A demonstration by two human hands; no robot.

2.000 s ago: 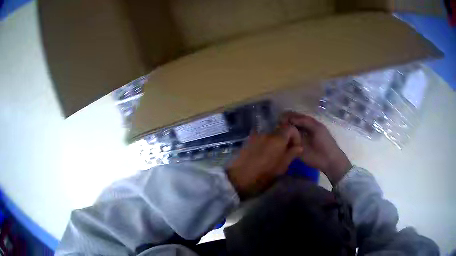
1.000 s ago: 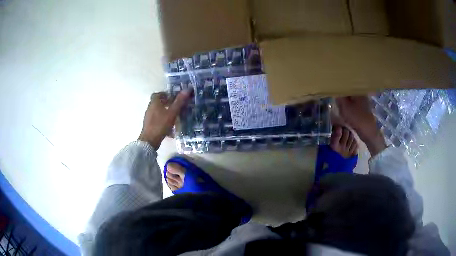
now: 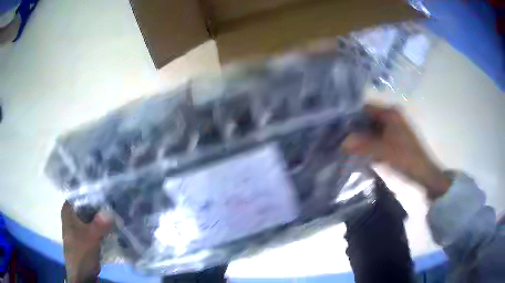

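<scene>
A wrapped tray stack (image 3: 221,132) under glossy clear film is held up close in front of me, tilted and blurred by motion. A white paper label (image 3: 235,196) lies on its face, with a bright glare at the label's left. Dark pieces show in the tray pockets. My left hand (image 3: 83,237) grips the stack's left end, cut partly by the bottom edge. My right hand (image 3: 390,143) grips its right end, thumb over the film.
An open brown carton (image 3: 177,27) stands at the top, beyond the stack. Another film-wrapped tray bundle (image 3: 390,50) lies on the floor at upper right. The pale floor (image 3: 33,138) has a blue border. Part of another person's foot (image 3: 8,30) shows at top left.
The wrapped stack has come up off the floor towards the camera in both hands and looks larger. The carton and the other bundle have shifted up and left in view.
</scene>
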